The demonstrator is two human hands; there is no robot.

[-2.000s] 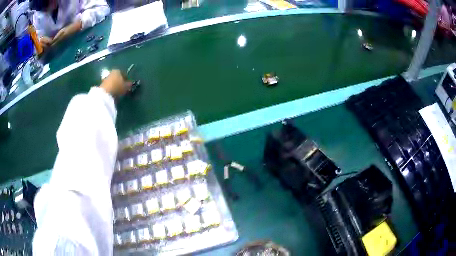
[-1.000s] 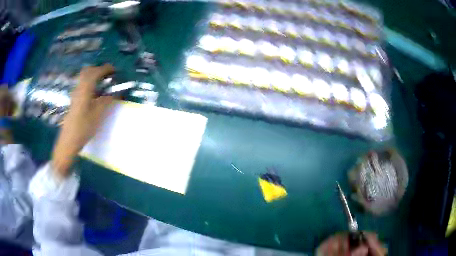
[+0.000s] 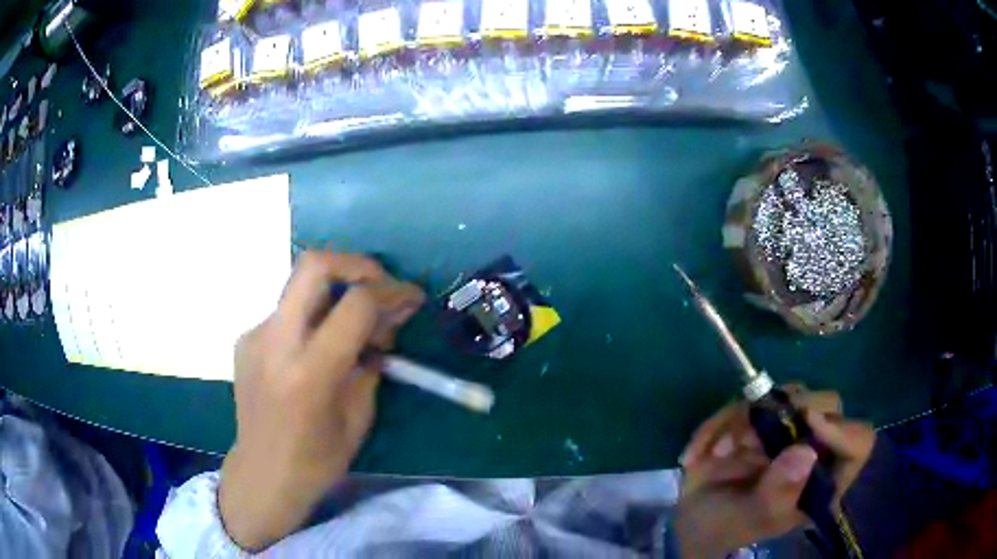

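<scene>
A small round dark circuit board (image 3: 489, 316) with silver and white parts lies on the green mat, with a bright yellow patch (image 3: 543, 321) at its right edge. My left hand (image 3: 312, 382) is left of the board, fingers pinched. A slim tool with a pale end (image 3: 443, 385), which looks like the tweezers, sticks out of it to the right, below the board. Whether the fingertips pinch anything else is hidden. My right hand (image 3: 782, 459) grips the black handle of a soldering iron (image 3: 730, 341). Its thin tip points up and left, clear of the board.
A clear blister tray (image 3: 437, 104) with rows of white-and-yellow pieces spans the far side. A patterned round bowl (image 3: 743, 224) of silvery curly mass stands right. White paper (image 3: 164, 284), solder wire (image 3: 118, 100) and small black round units (image 3: 66, 162) are left. A person's sleeve shows lower left.
My left hand has come back from the far left to beside the board. The view has shifted down onto the mat. My right hand has come further into view with the iron.
</scene>
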